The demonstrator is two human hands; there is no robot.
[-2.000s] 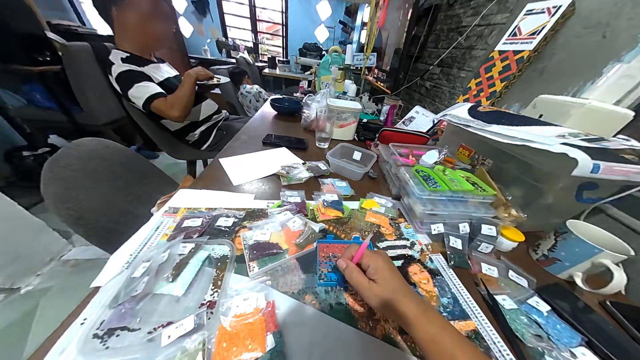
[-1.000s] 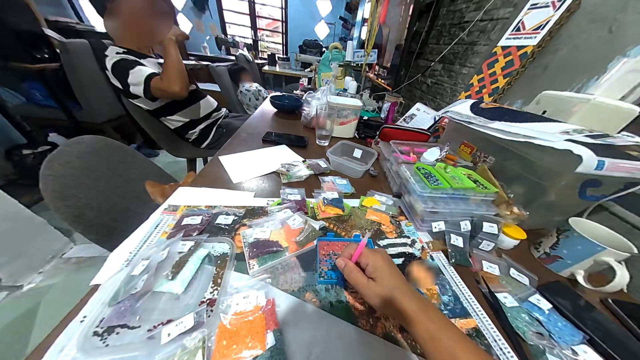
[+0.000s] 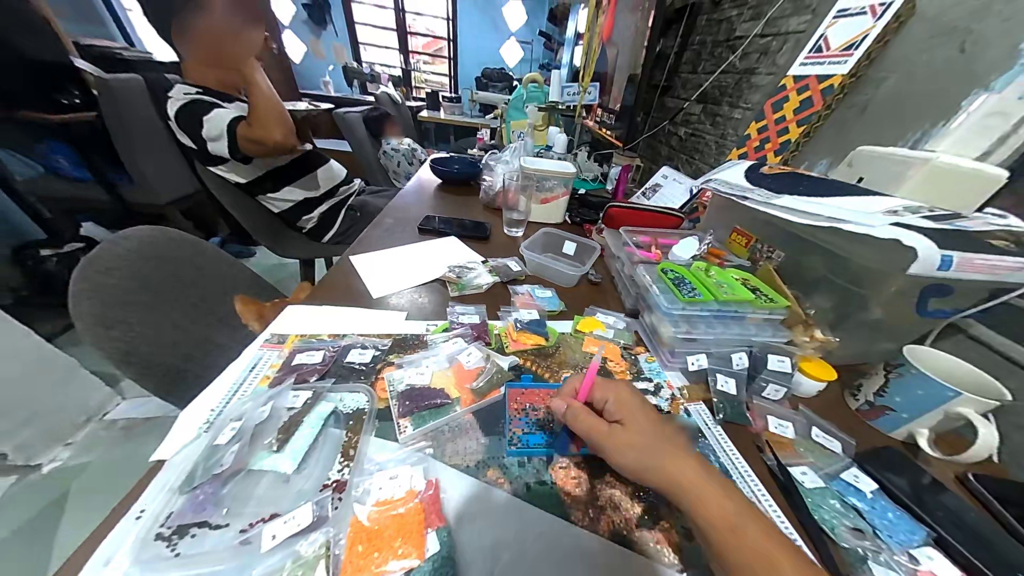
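My right hand (image 3: 620, 424) holds a pink diamond-painting pen (image 3: 590, 376) between thumb and fingers, over the right side of a blue tray (image 3: 528, 418) holding small reddish and dark beads. The tray lies on a partly covered diamond-painting canvas (image 3: 512, 472). Just left of it is a clear tray of bagged beads (image 3: 448, 384). A larger clear plastic container (image 3: 364, 448) with bags and loose dark beads sits at the left, beside a bag of orange beads (image 3: 388, 532). My left hand is not in view.
Stacked clear cases (image 3: 704, 320) carry green trays (image 3: 720, 282) at the right, near a mug (image 3: 932, 392) and black tweezers (image 3: 788, 492). Farther back are an empty plastic tub (image 3: 560, 256), a phone (image 3: 454, 227) and a glass (image 3: 516, 204). A person in a striped shirt (image 3: 264, 168) sits beyond the table.
The seated person's arm has risen from in front of the body to near the face. My right hand stays by the blue tray with the pen.
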